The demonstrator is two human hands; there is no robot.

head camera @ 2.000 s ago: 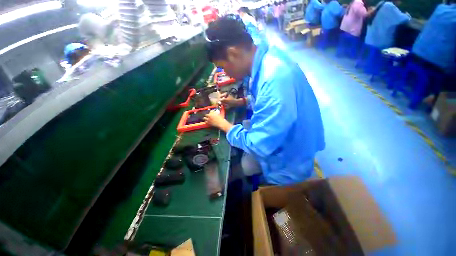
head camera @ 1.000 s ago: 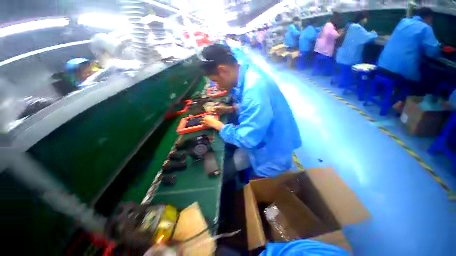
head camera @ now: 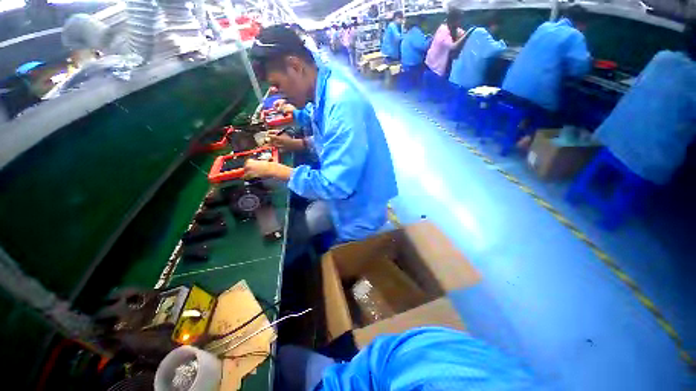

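Neither of my hands shows; only a blue sleeve is at the bottom edge. Nearest in front of me on the green bench is a white cup of silvery bits, cut off by the bottom edge. Behind it is a yellow and dark box-like device with a glowing orange spot. A tan cardboard piece lies to its right, with dark cords and a thin pale rod across it. Part of an orange-red frame shows at the lower left.
An open cardboard box stands right of the bench. A person in a blue smock works ahead at an orange-red frame. A round black fan and several dark blocks lie between us. More workers sit across the blue aisle.
The view has swung right and down. The white cup, device, cardboard and cords have come into fuller view, and more of the blue sleeve shows. The worker ahead appears further left.
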